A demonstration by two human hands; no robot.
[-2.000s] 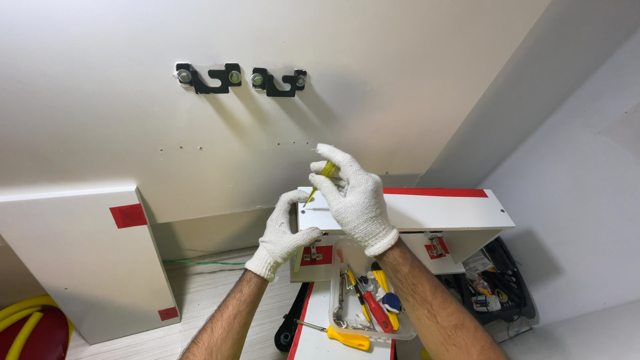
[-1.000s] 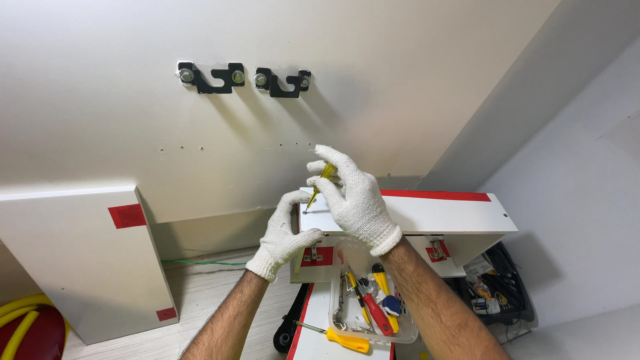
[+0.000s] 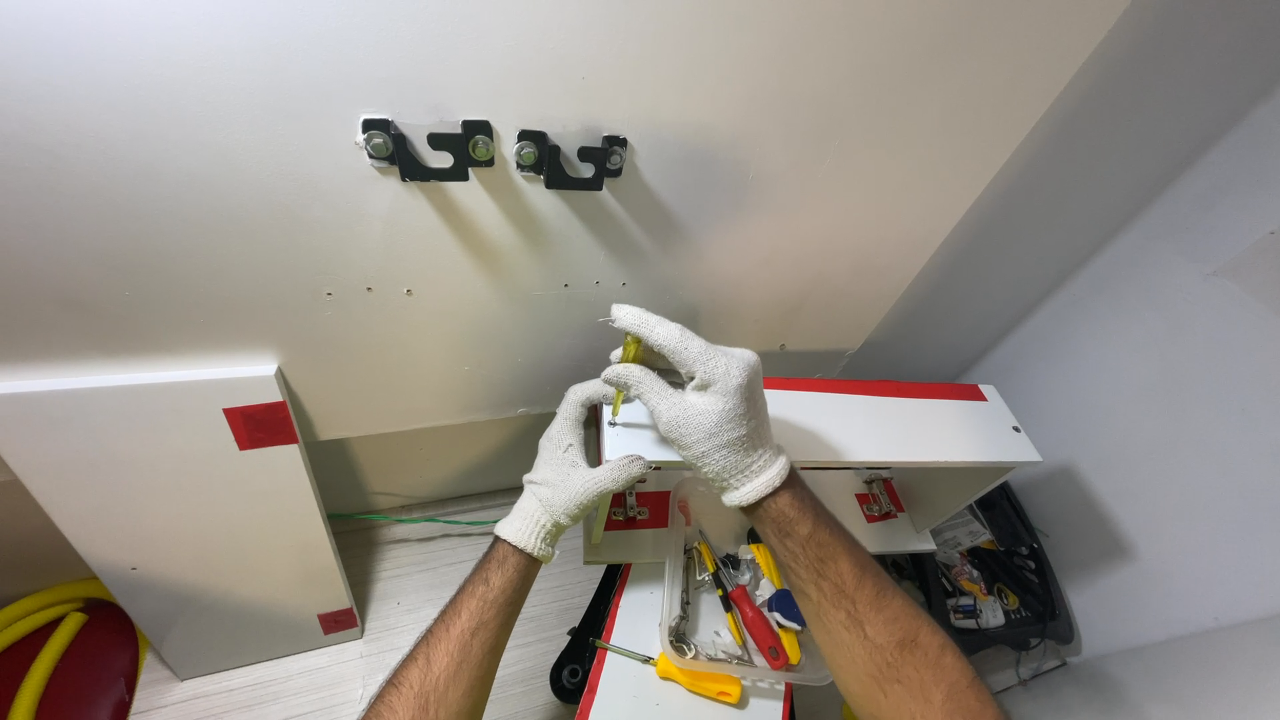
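My right hand (image 3: 700, 400), in a white knit glove, grips a small screwdriver with a translucent yellow handle (image 3: 630, 352). The driver points down at a screw (image 3: 613, 423) near the left end of a white cabinet box (image 3: 890, 425) edged with red tape. My left hand (image 3: 575, 465), gloved alike, is on the box's left corner, its fingers behind and its thumb in front of the top panel. Whether its fingertips touch the driver's shaft cannot be told. Metal hinges (image 3: 630, 505) sit on red patches at the box's front.
A plastic tub (image 3: 672, 600) of tools stands below the box, a yellow-handled screwdriver (image 3: 700, 680) beside it. A black toolbox (image 3: 1050, 610) is at the right. A white panel (image 3: 190, 520) leans at the left near a yellow hose (image 3: 45, 660). Black brackets (image 3: 430, 150) are bolted to the wall.
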